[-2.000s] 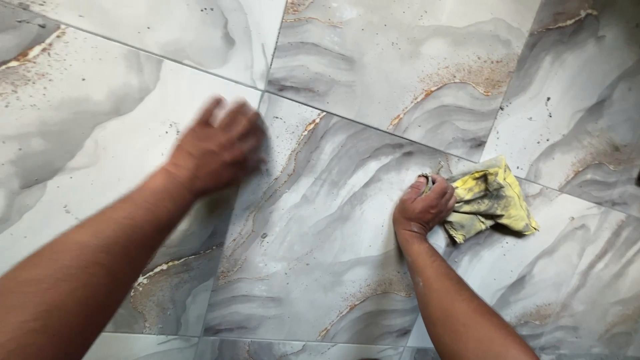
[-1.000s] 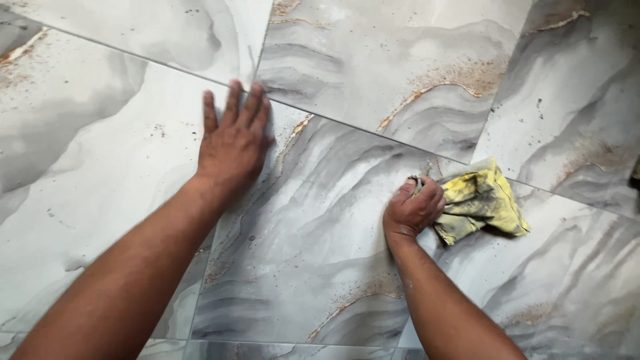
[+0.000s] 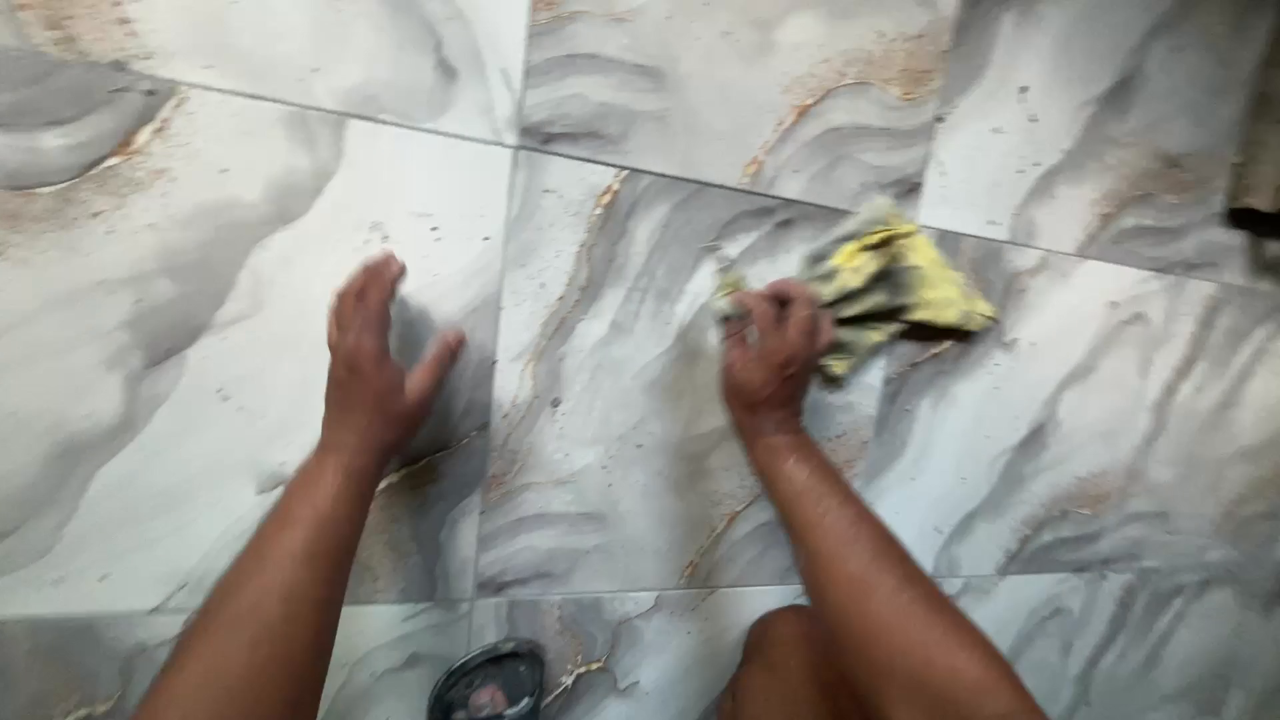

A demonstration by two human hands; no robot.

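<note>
Marble-patterned floor tiles (image 3: pixel 600 440) fill the view, with thin joints between them. My left hand (image 3: pixel 375 350) holds nothing; its fingers point up the view and the thumb stands apart, above the large pale tile on the left. My right hand (image 3: pixel 775 350) is closed on one end of a crumpled yellow and dark grey cloth (image 3: pixel 900 280), which spreads out to the right of the fingers near a tile joint. Some blur lies over the right hand and the cloth. Small dark specks show on the tiles.
A dark round container (image 3: pixel 490 680), partly cut off, is at the bottom edge, left of centre. My bare knee (image 3: pixel 775 655) shows at the bottom beside the right forearm. A dark brown object (image 3: pixel 1258 150) stands at the right edge, cut off by the frame.
My left hand has left its place by the tile joint and moved down and left over the tiles. The right hand still holds the cloth. The container and knee have come into view.
</note>
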